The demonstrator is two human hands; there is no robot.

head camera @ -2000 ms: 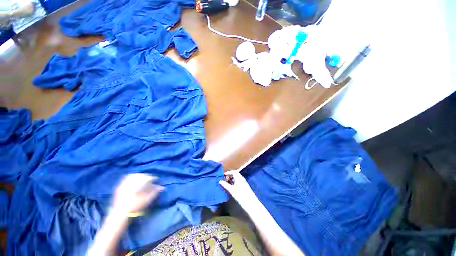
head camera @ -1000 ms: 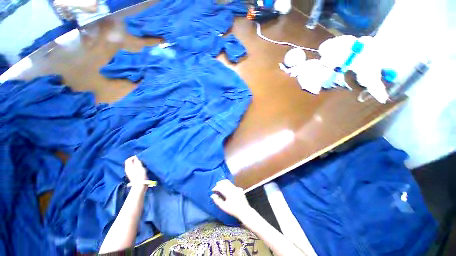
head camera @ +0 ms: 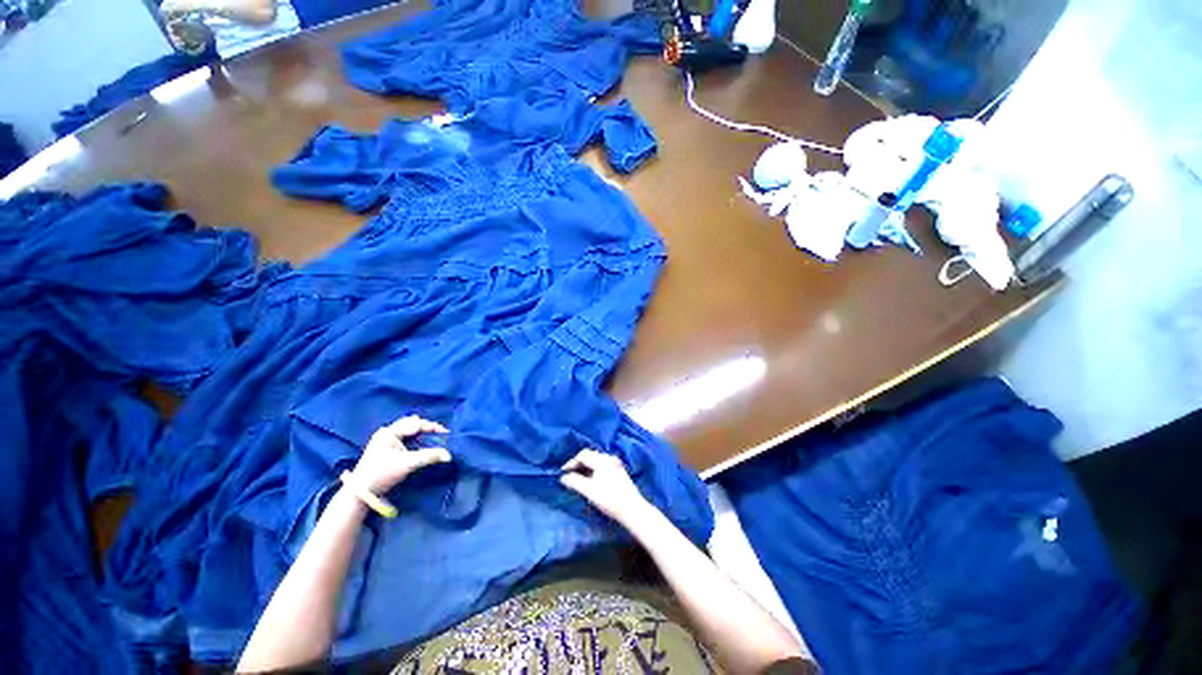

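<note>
A blue denim dress (head camera: 461,310) lies spread on the brown table, its neck and short sleeves pointing away from me and its skirt hem near my body. My left hand (head camera: 400,455) is at the hem, thumb and fingers apart; whether it holds cloth is not clear. My right hand (head camera: 604,481) pinches the hem edge to the right of it. The paler inside of the skirt (head camera: 455,560) shows below both hands. No tool can be made out in either hand.
More blue garments lie at the left (head camera: 106,284) and far side (head camera: 494,46). Another dress (head camera: 923,528) hangs below the table edge (head camera: 844,411) at right. A white lumpy bundle (head camera: 886,172), a grey cylinder (head camera: 1074,231), a clear tube (head camera: 838,53) and an orange-and-black corded device (head camera: 701,53) are at far right.
The hem has been lifted and folded back, showing more of the inside. My left hand has moved right along it and its fingers have spread; my right hand has moved slightly up.
</note>
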